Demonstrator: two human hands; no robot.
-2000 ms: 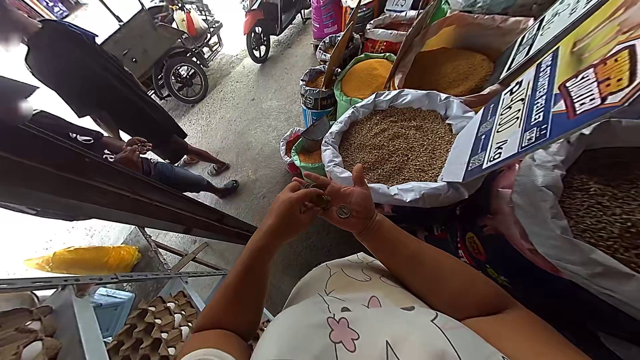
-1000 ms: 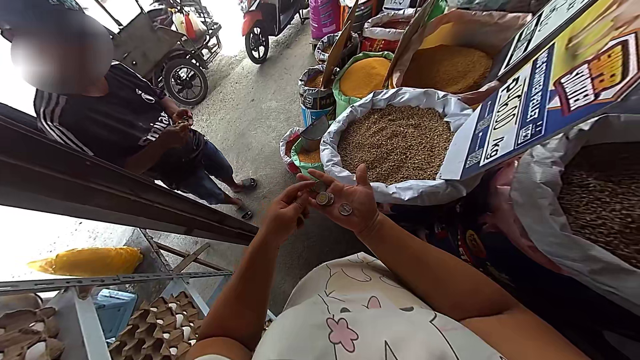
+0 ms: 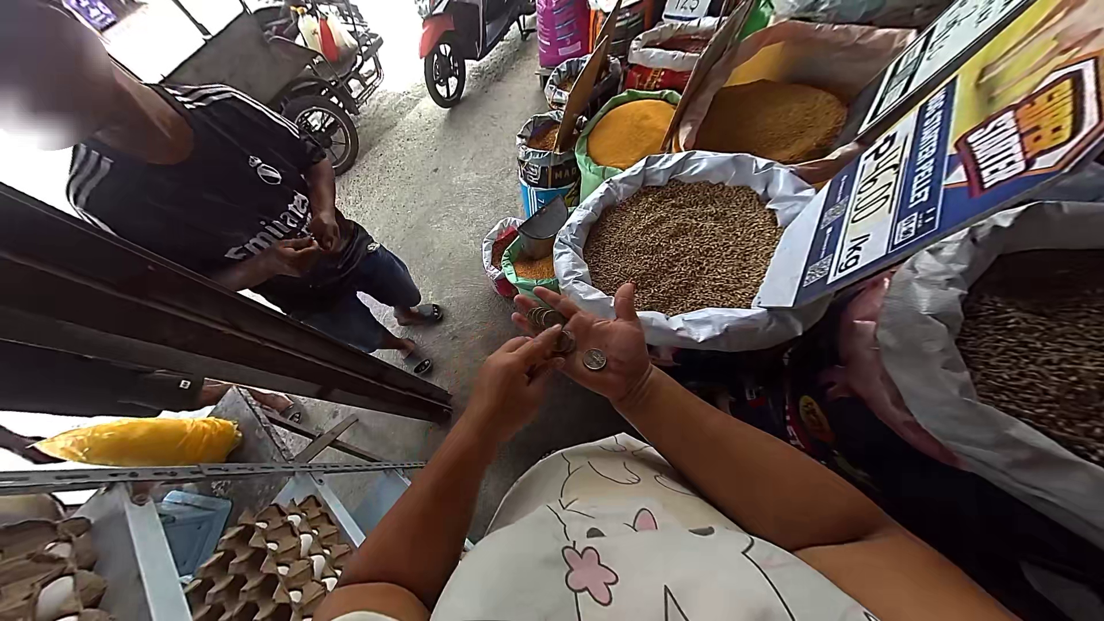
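My right hand (image 3: 604, 345) lies palm up with its thumb spread, near the white sack's rim. A loose coin (image 3: 593, 359) rests on its palm, and several overlapping coins (image 3: 545, 317) lie along its fingers. My left hand (image 3: 515, 379) reaches over from the left, its thumb and fingertips closed on a coin (image 3: 565, 342) just above the right palm. Beyond both hands stands a white-lined sack (image 3: 780, 185) of tan grain or pellets (image 3: 681, 241). To its left, a metal scoop (image 3: 543, 226) stands in a small green bag (image 3: 528, 280).
A person (image 3: 233, 190) in a black shirt stands at left beyond a dark metal post (image 3: 216, 319). Egg trays (image 3: 267, 561) and a yellow bag (image 3: 142, 442) are at lower left. More feed sacks (image 3: 634, 129) and a price sign (image 3: 914, 181) stand right. A motorcycle (image 3: 444, 65) is behind.
The other person has turned and come nearer the post, both hands together at the waist. More coins show spread along my right fingers than two seconds ago. My left fingertips have moved onto the right palm.
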